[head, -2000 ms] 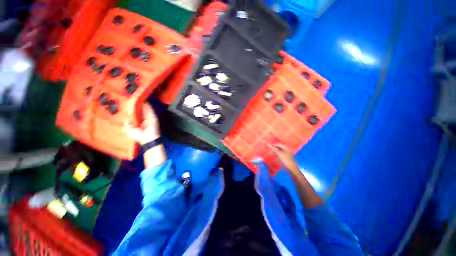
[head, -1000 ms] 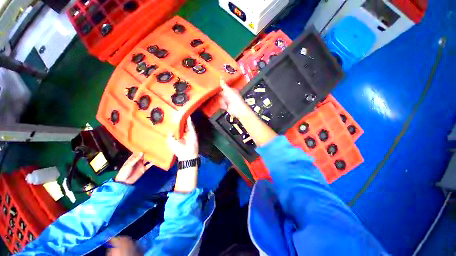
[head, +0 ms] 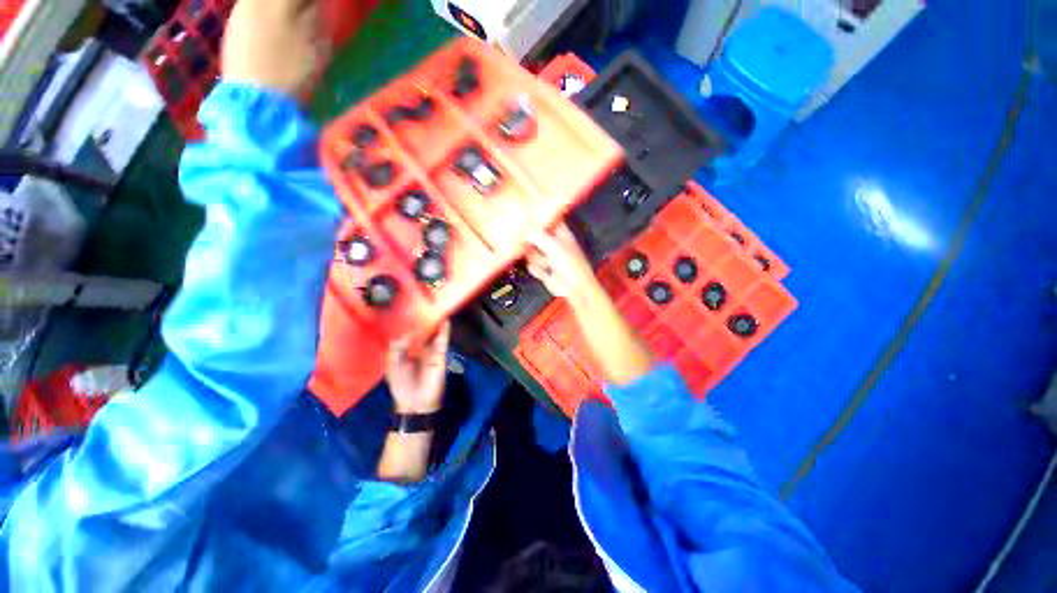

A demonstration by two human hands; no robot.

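A large-cell orange tray (head: 545,174) with black round units is raised and tilted over the bench. My left hand (head: 417,368), with a dark wristband, grips its near edge from below. My right hand (head: 560,264) holds its right edge; the fingertips are partly hidden. Part of another orange tray (head: 344,353) shows beneath. To the right, a black divided tray (head: 603,214) holds a few small pieces and is partly covered by the raised tray. It rests over an orange-red compartment tray (head: 695,330) holding several round units.
Another person's blue sleeve (head: 249,243) crosses the left side, with the hand (head: 272,44) at the top left. Behind are orange crate-like trays (head: 186,58) and a white device (head: 510,21). A blue stool (head: 777,56) stands on the glossy blue floor. A tray stack (head: 52,403) is at lower left.
The large-cell tray has been lifted and shifted right, uncovering an orange tray below. The other person's arm has swung from the tray's near corner up to the top left.
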